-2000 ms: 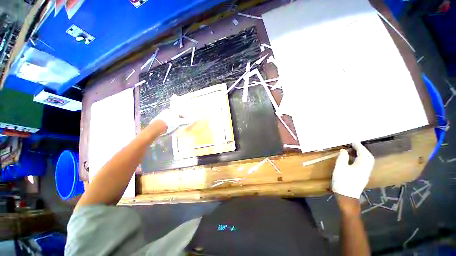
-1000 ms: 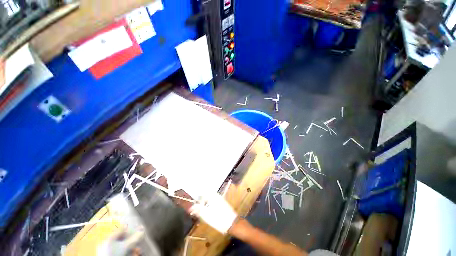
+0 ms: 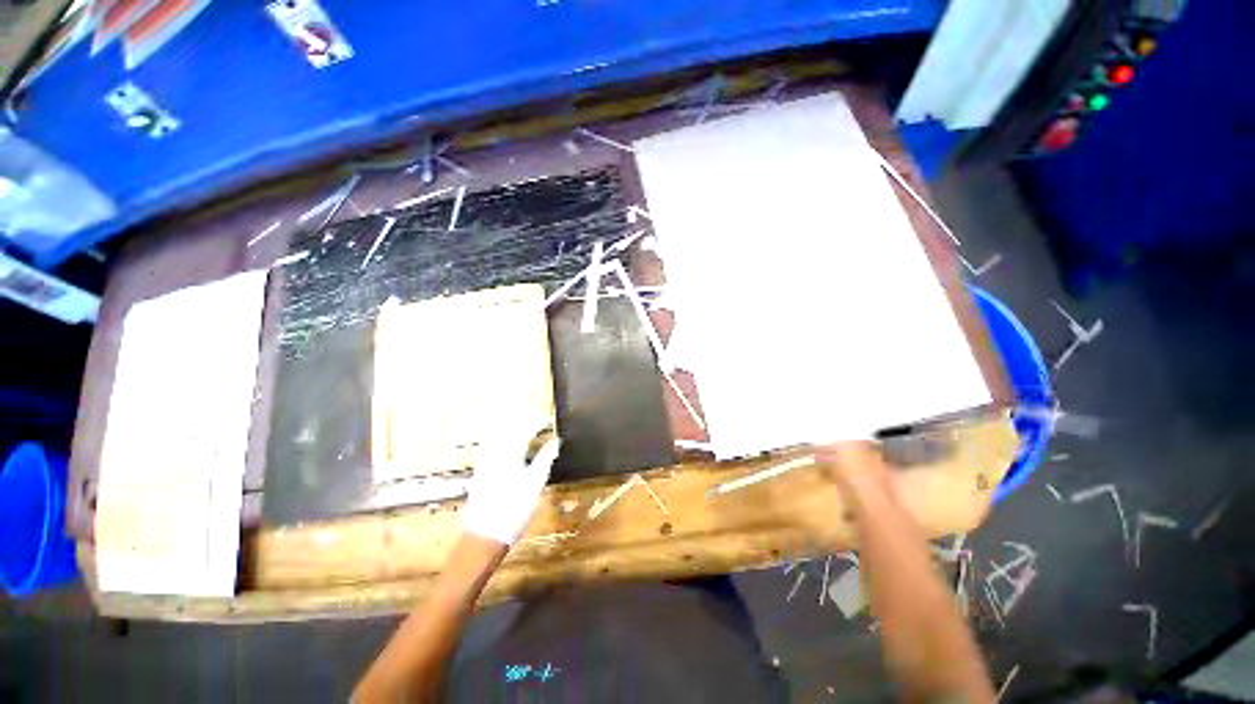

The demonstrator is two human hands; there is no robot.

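Note:
The tan-yellow cutting die (image 3: 461, 378) lies flat on the black scored pad (image 3: 606, 392). My left hand (image 3: 512, 491), in a white glove, is at the die's front right corner; its fingers touch the edge, but a firm grip cannot be made out. A stack of large white sheets (image 3: 812, 275) lies right of the pad. My right hand (image 3: 849, 451) is at the stack's front edge; its white glove blends into the sheets, so its fingers cannot be made out.
A long white sheet (image 3: 179, 426) lies at the left. Narrow offcut strips (image 3: 595, 286) are scattered on the pad, bed, wooden ledge (image 3: 647, 516) and floor. Blue bins stand at the left (image 3: 30, 516) and right (image 3: 1016, 371). The blue press beam (image 3: 454, 69) spans the back.
The view swung right, then back over the bed. My left hand has moved from the die's upper left to its front right corner. The die's face now looks plainer, without the earlier inner outline.

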